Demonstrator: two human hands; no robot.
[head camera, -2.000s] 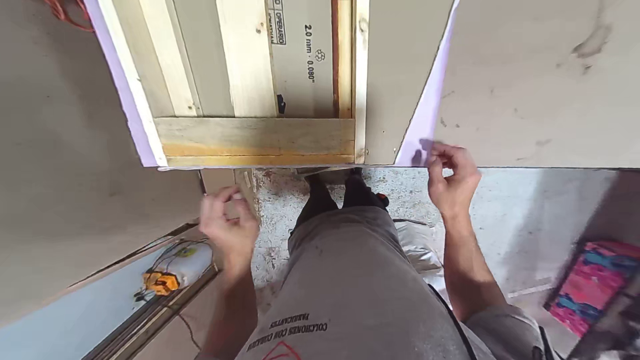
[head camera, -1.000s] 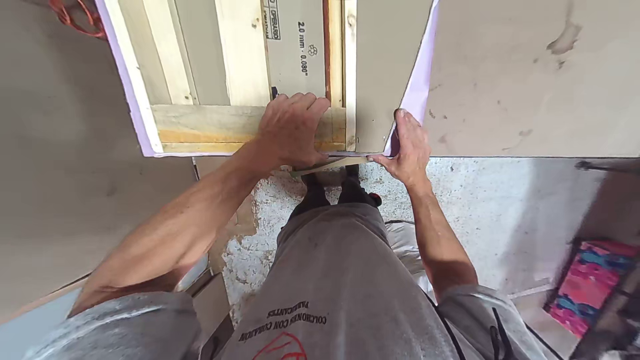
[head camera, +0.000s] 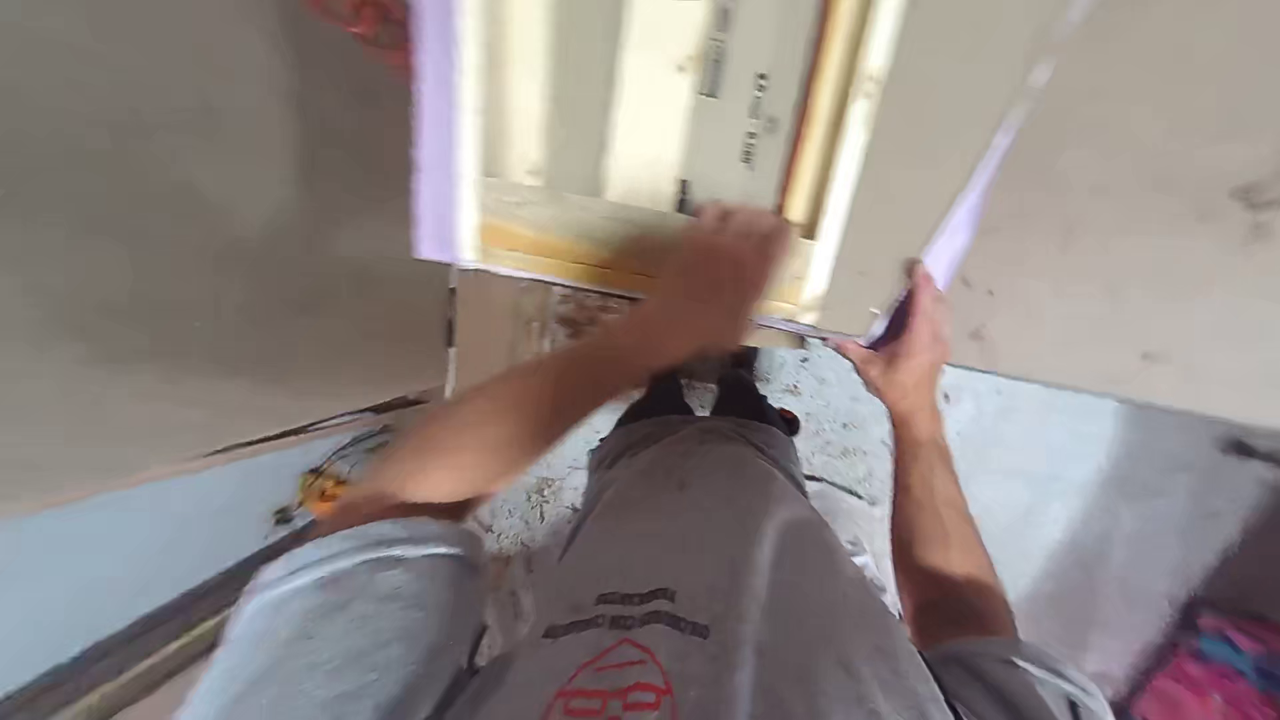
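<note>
A wooden frame (head camera: 560, 235) lies on a board with lilac fabric (head camera: 433, 150) along its left edge. My left hand (head camera: 735, 250), blurred, reaches across to the front rail of the frame near its right corner; whether it grips the rail I cannot tell. On the right, my right hand (head camera: 908, 345) pinches the corner of a lilac sheet (head camera: 960, 225), whose edge is folded over beside the frame. Inside the frame are pale slats and a light panel (head camera: 740, 120) with printed writing.
A large tan work surface (head camera: 1120, 250) spreads to the right, and another (head camera: 200, 250) to the left. Red cord (head camera: 375, 30) lies at top left. An orange tool or device (head camera: 322, 492) with cables is at lower left, and a pink and blue patterned item (head camera: 1215, 670) at lower right.
My left hand has come from the left to the frame's front rail and stays there. My right hand has closed on the lilac corner. The view has shifted.
</note>
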